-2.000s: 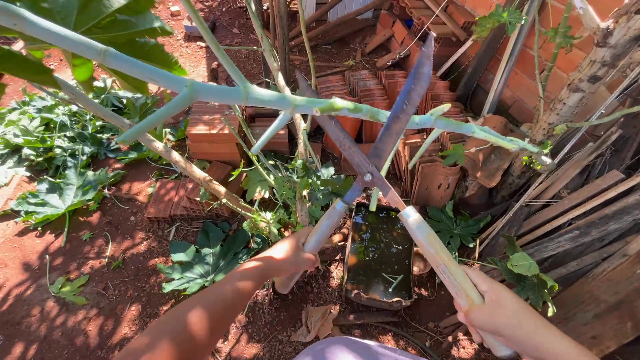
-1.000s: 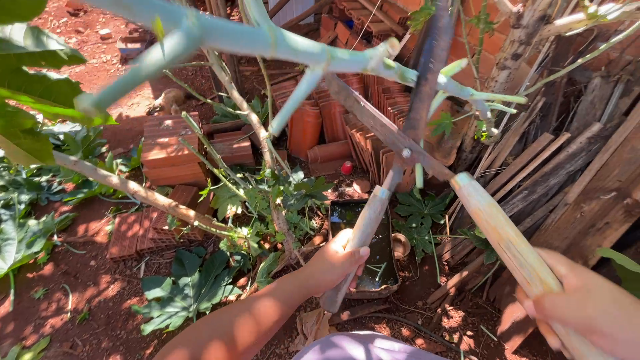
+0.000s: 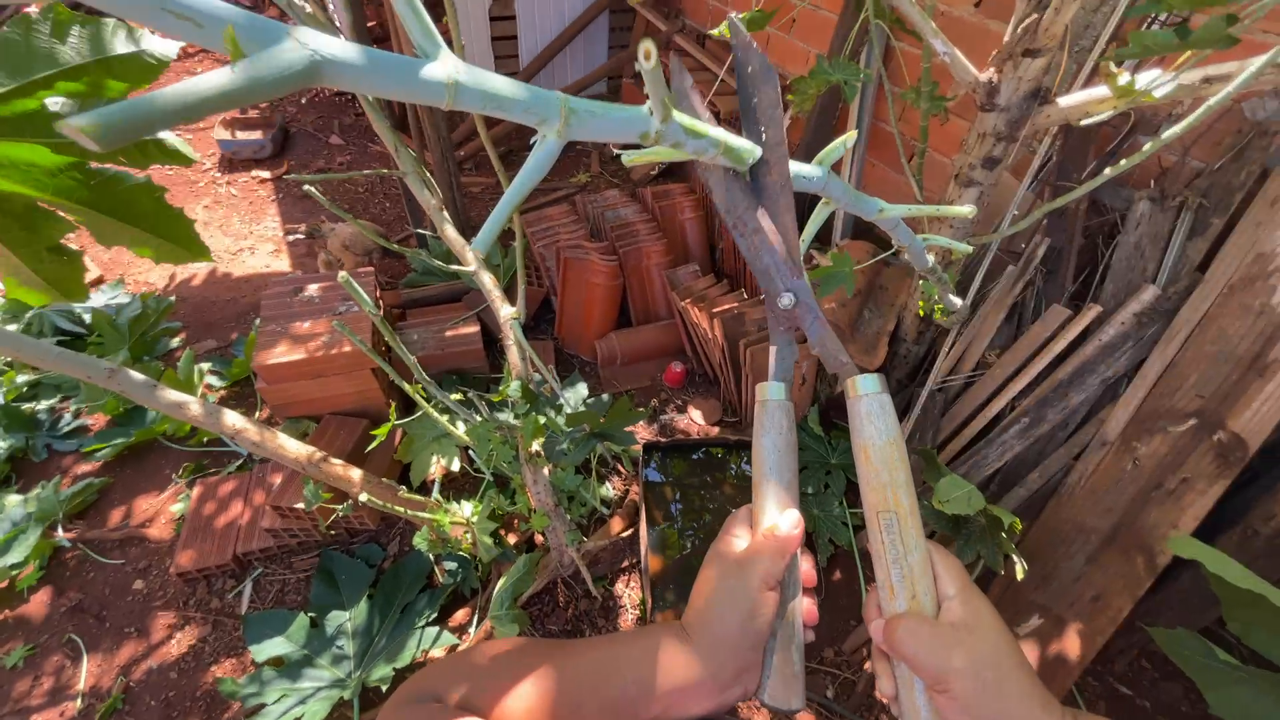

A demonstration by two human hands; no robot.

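My left hand (image 3: pixel 745 600) is closed around the left wooden handle of a pair of hedge shears (image 3: pixel 786 300). The other handle, marked Tramontina, is in my right hand (image 3: pixel 945 640). The handles stand close together. Both rusty blades point up and meet across a pale green branch (image 3: pixel 480 95), whose thinner outer end (image 3: pixel 870 200) extends right of the blades. Whether the branch is cut through there, I cannot tell. A short cut stub (image 3: pixel 653 80) rises from the branch just left of the blades.
Below the branch are stacked roof tiles (image 3: pixel 640 270), hollow bricks (image 3: pixel 315 340) and a water-filled container (image 3: pixel 695 520). Old planks (image 3: pixel 1150 460) lean at the right near a brick wall (image 3: pixel 910 130). A bare lower branch (image 3: pixel 220 415) crosses the left side, above cut leaves (image 3: pixel 340 630).
Both hands have brought the shears' handles closer together, and the blades, spread wider before, have closed around the branch. The view has shifted.
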